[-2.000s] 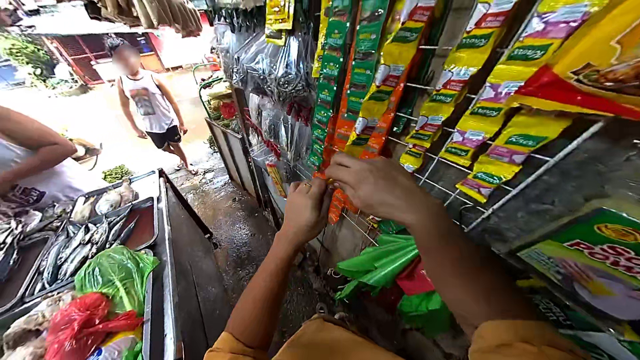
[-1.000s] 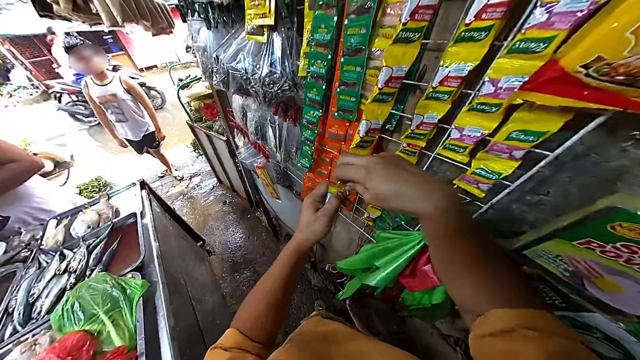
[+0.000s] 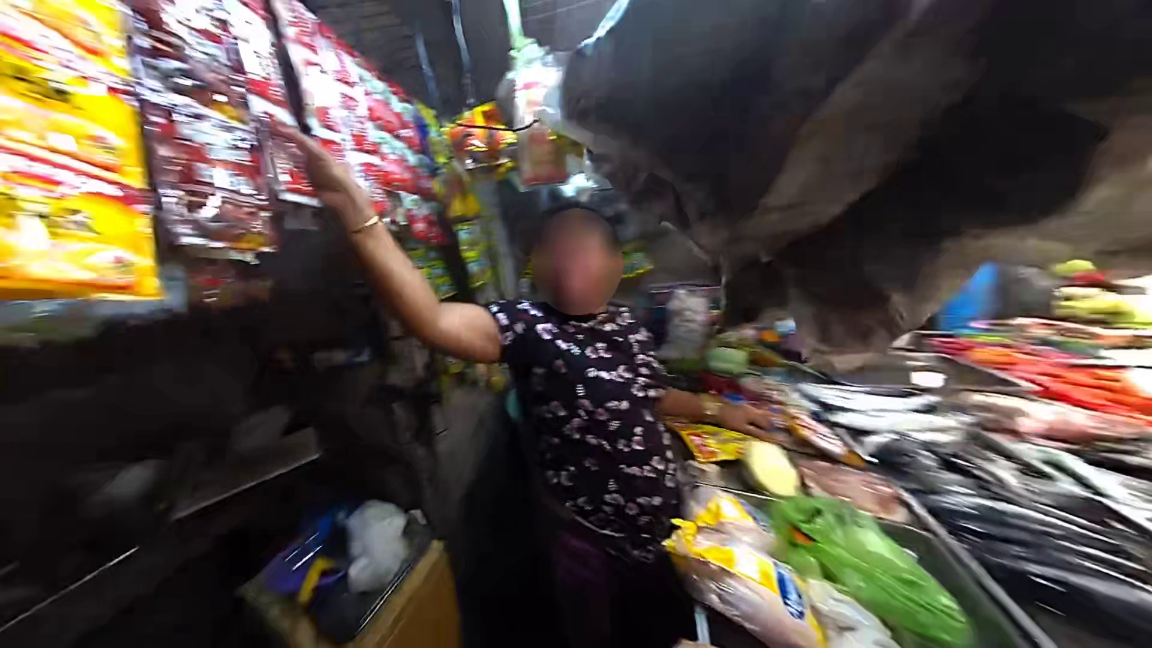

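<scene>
Neither my left hand nor my right hand can be made out in this blurred view; a sliver of what may be skin shows at the bottom edge, and I cannot tell whose it is. Strips of yellow sachets (image 3: 72, 162) hang at the upper left, beside dark red and silver sachets (image 3: 205, 135). A person in a dark floral shirt (image 3: 589, 423) stands in the middle, one raised hand (image 3: 328, 175) at the hanging sachets. That person's other hand (image 3: 745, 419) rests over packets at the stall. A green plastic bag (image 3: 868, 567) lies beside a yellow and clear plastic package (image 3: 742, 571).
Silvery fish (image 3: 1035, 513) lie along the right, with orange-red produce (image 3: 1062, 373) behind them. Dark sheeting (image 3: 864, 135) hangs overhead at the right. A cardboard box (image 3: 409, 603) stands low at the left, with plastic bags (image 3: 378, 540) at its top.
The view has swung to another part of the stall. My hands, earlier together at the hanging sachet strips, are out of sight.
</scene>
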